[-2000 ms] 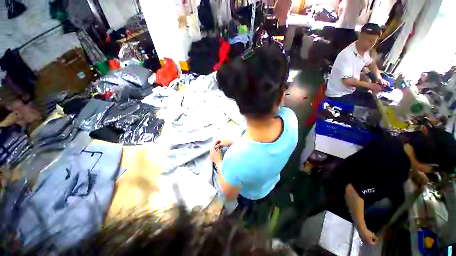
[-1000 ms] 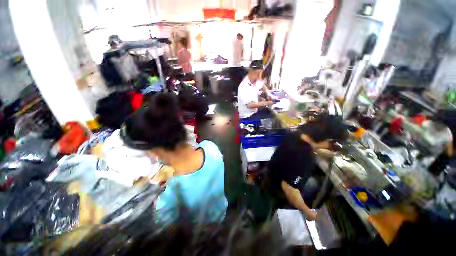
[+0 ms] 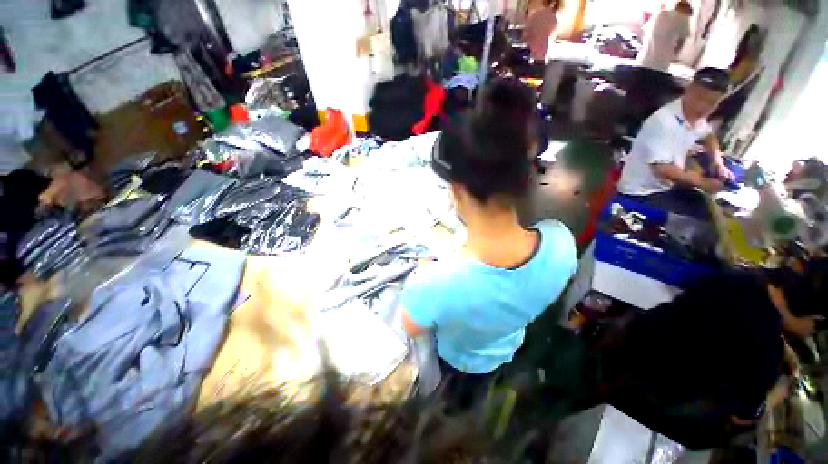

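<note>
Neither of my hands is in view. A blurred dark fringe, likely hair, covers the bottom edge. A blue-grey garment [image 3: 154, 317] lies spread and crumpled on the yellow-tan table [image 3: 272, 317] at the left, with a dark line mark near its top. More pale garments [image 3: 386, 263] lie in a heap in front of a person in a light blue top. A flat white sheet [image 3: 363, 343] lies at that heap's near side. Shiny polybags with folded garments [image 3: 272, 217] lie behind the spread garment.
A person in light blue [image 3: 495, 290] stands at the table's right side. A person in white [image 3: 658, 149] sits beyond a blue crate [image 3: 649, 245]. A person in black [image 3: 708, 353] bends at the lower right. A red plastic bag [image 3: 329, 132] lies at the table's far side.
The view swung right, then back left, so the spread garment shows again. That garment looks more crumpled than two seconds ago. The person in black bends lower.
</note>
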